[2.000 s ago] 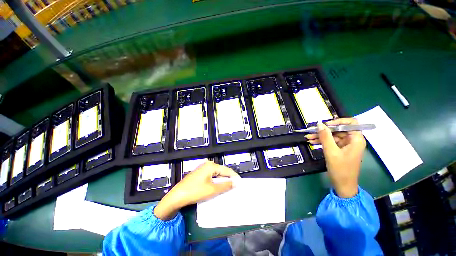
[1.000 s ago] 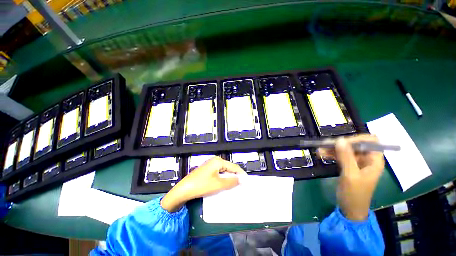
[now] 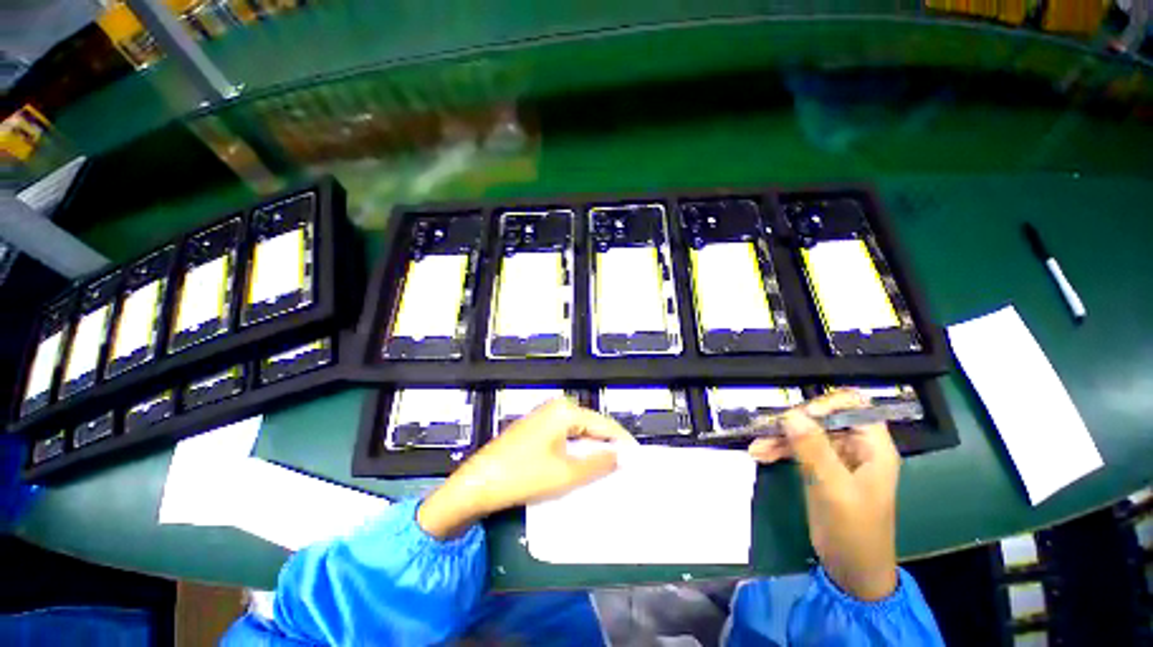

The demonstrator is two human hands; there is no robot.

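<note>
My left hand grips the upper left corner of a white liner sheet between thumb and fingers, at the front edge of the phone trays. My right hand holds metal tweezers, slightly blurred, their tip pointing left just above the sheet's upper right corner. Whether the tip carries a sticker cannot be seen. A black foam tray with several opened phones in a row lies beyond my hands. A second tray lies under it, showing only the phones' lower ends.
Another stacked tray pair stands at the left. White papers lie at the front left, and another white sheet at the right. A marker pen lies at the far right. More phones show below the bench edge.
My right hand has moved down and left from the upper tray's front right, bringing the tweezers to the sheet. My left hand keeps hold of the sheet. The view has shifted slightly.
</note>
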